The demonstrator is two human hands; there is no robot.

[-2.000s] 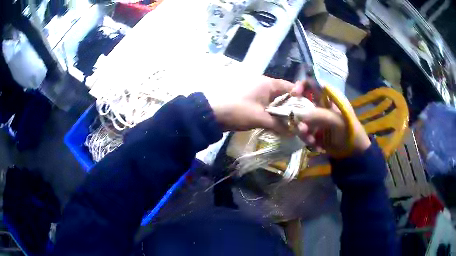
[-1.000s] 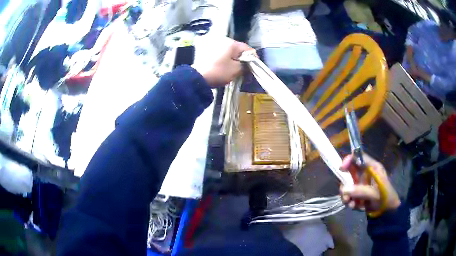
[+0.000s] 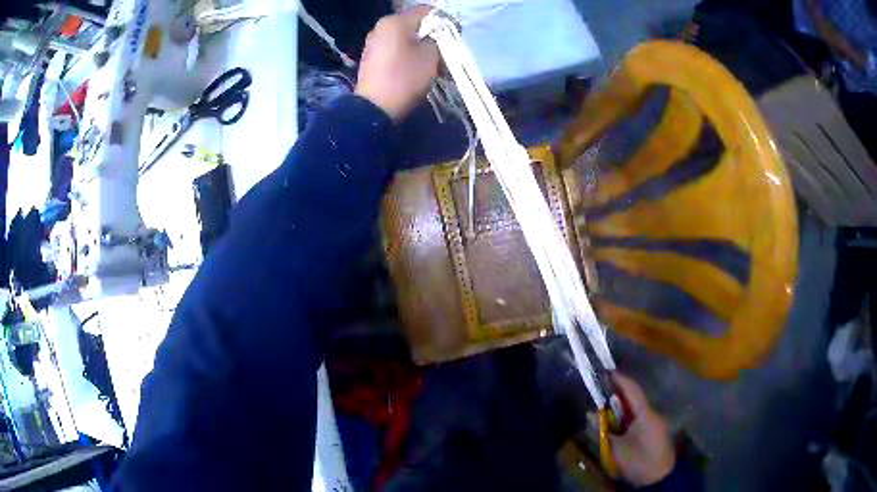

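A bundle of long white strips (image 3: 514,183) is stretched from upper left to lower right, above the tan chair seat (image 3: 418,274). My left hand (image 3: 399,60) is closed around its upper end, with a few loose ends hanging below. My right hand (image 3: 639,437) is closed near the lower end of the strips and also holds the scissors by their yellow and red handle (image 3: 607,440). The scissors' blades cannot be made out.
The chair's yellow-orange slatted back (image 3: 760,202) is at right. On the white table (image 3: 274,125) at left lie black-handled scissors (image 3: 223,94) and a black phone (image 3: 213,202). A white machine (image 3: 115,144) stands beyond. A pale stack (image 3: 529,43) is at the top.
The view has shifted over the chair. My left hand still holds the strips' upper end; my right hand has moved lower and left in view. The blue crate has left the view.
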